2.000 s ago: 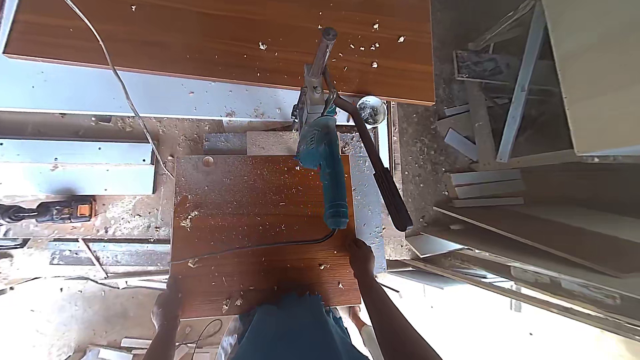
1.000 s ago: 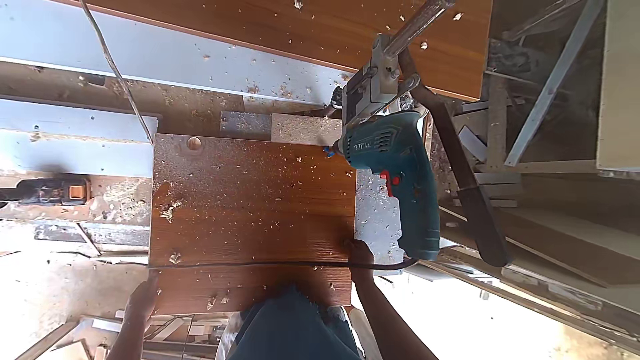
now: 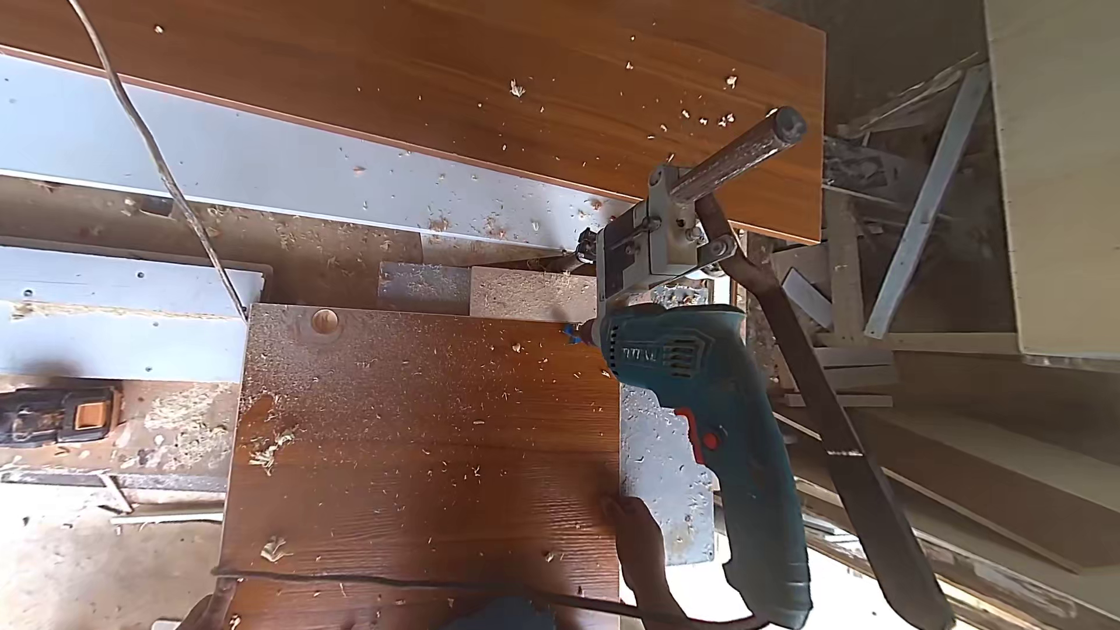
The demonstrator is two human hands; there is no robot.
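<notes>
A reddish-brown wood-grain panel (image 3: 429,437) lies in front of me, dusted with shavings, a round hole (image 3: 325,321) near its far left corner. My right hand (image 3: 637,534) holds the panel's right edge. At the lower left edge, my left hand (image 3: 203,610) shows only in part, against the panel. Over the far right corner stands a teal corded power drill (image 3: 726,420) with a red trigger, mounted in a metal drilling jig (image 3: 656,236) with a round post and a long dark lever (image 3: 840,446). Neither hand touches the drill. Its cord crosses the panel's near part.
Beyond lie a long wood-grain panel (image 3: 490,79) and a white board (image 3: 289,157) with shavings. White strips (image 3: 114,289) and a black and orange battery tool (image 3: 61,413) are at left. Board offcuts (image 3: 849,376) and a pale panel (image 3: 1059,175) stand at right. A cable hangs at upper left.
The drill and its jig appear further right over the panel's corner, and the drill now lies more side-on. Both hands stay at the panel's edges. The view has shifted closer.
</notes>
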